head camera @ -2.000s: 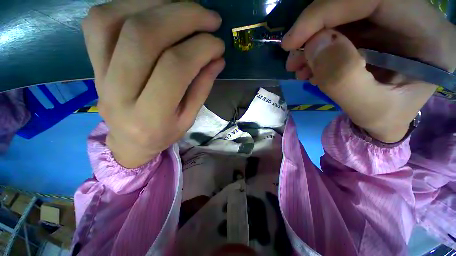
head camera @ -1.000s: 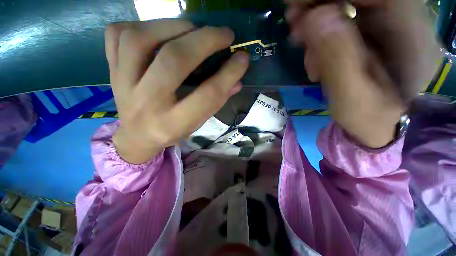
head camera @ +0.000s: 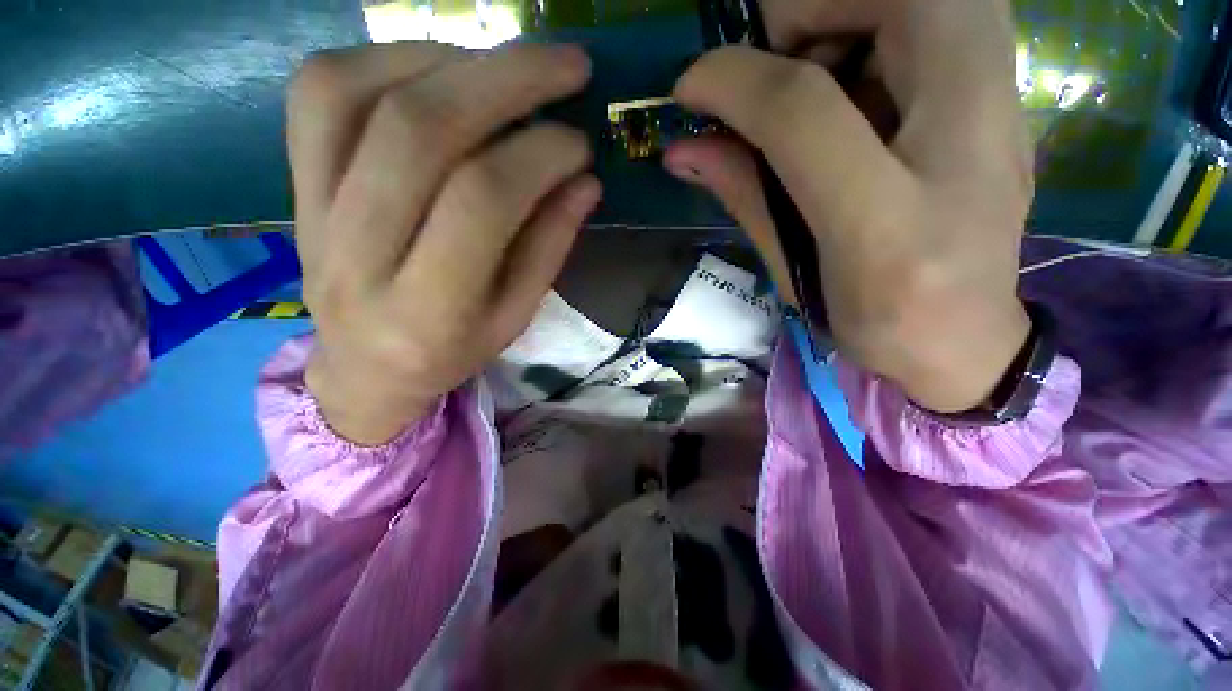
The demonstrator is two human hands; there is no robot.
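Observation:
A small amber-yellow flexible circuit [head camera: 639, 127] shows between my two hands over the dark green bench surface. My left hand [head camera: 426, 223] is on its left side, fingers bent and apart, with nothing visible in it. My right hand [head camera: 865, 203] is at its right side, with index finger and thumb around the circuit's right end. The fingers hide that end, and I cannot tell whether they grip it. Dark tweezers [head camera: 790, 232] run through my right hand; their tips are not clear.
Shiny yellow pocketed sheet material [head camera: 1092, 95] lies behind and right of my right hand. A bright reflective strip [head camera: 443, 23] is at the top. A white cable [head camera: 1081, 257] crosses the right bench edge. Pink sleeves of other people show at both sides. A blue frame [head camera: 216, 290] is below left.
My right hand moved away from the circuit, blurred, then came back to its right end, with dark tweezers now visible in it. My left fingers have drawn slightly left, off the circuit's left end.

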